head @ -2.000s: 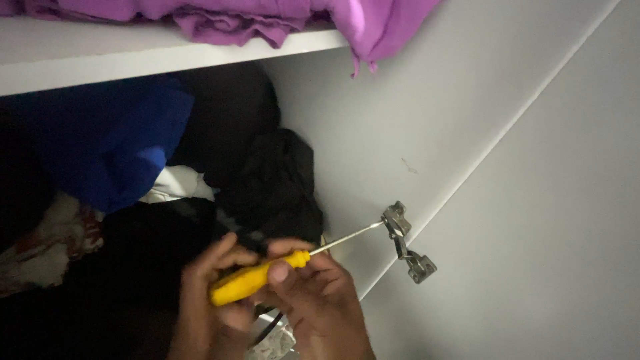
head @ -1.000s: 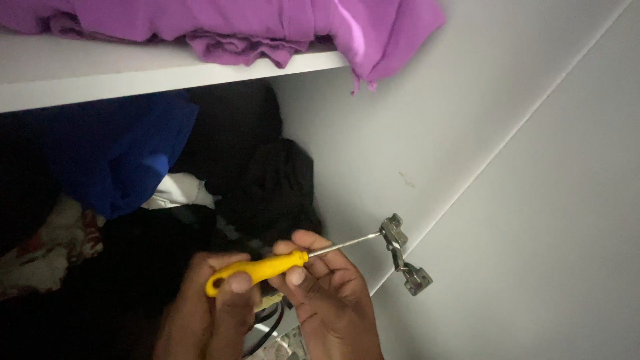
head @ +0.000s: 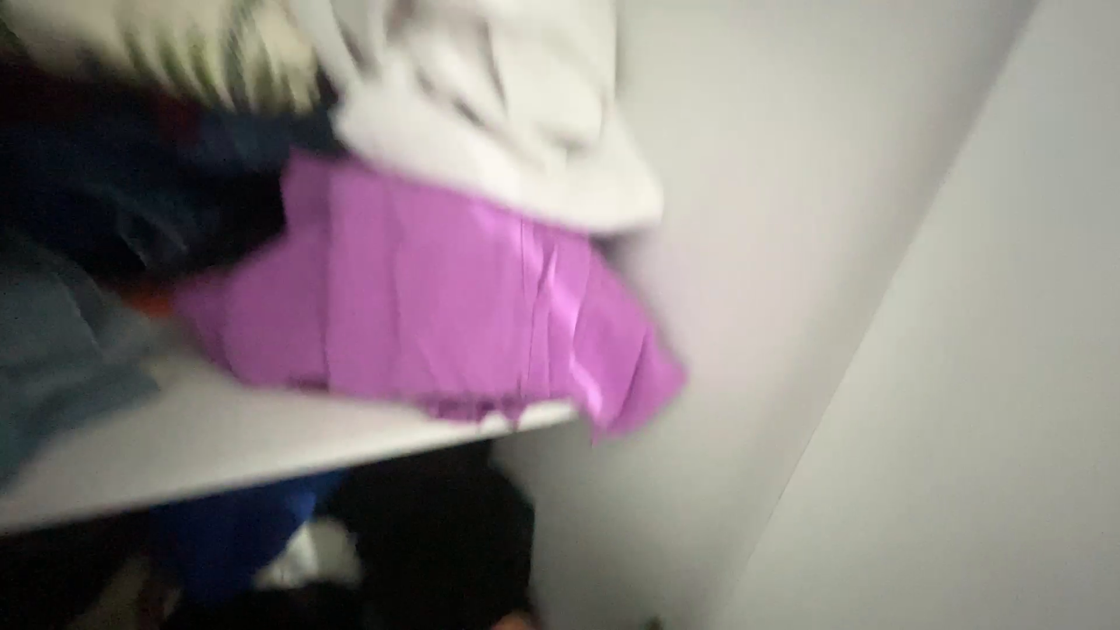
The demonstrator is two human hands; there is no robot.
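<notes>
At the very bottom edge a blurred sliver of a fingertip shows, most likely of my right hand (head: 512,622); what it holds is hidden. My left hand is out of view, and so is the yellow-handled screwdriver. A small dark bit at the bottom edge, right of the fingertip, is too blurred to name. Above, a purple cloth (head: 420,297) lies on a white shelf (head: 254,437) and hangs over its front edge. White fabric (head: 525,131) rests above and behind the purple cloth.
Grey-blue fabric (head: 52,359) lies on the shelf at the left, with dark clothes and a striped cream cloth (head: 219,52) behind. Blue fabric (head: 236,534) and a white cloth (head: 319,551) are under the shelf. A pale side panel (head: 744,262) meets another pale panel (head: 980,394) at the right.
The view has swung up to the shelf. Both hands, the yellow screwdriver and the metal hinge were in sight before; now only a sliver of a finger shows.
</notes>
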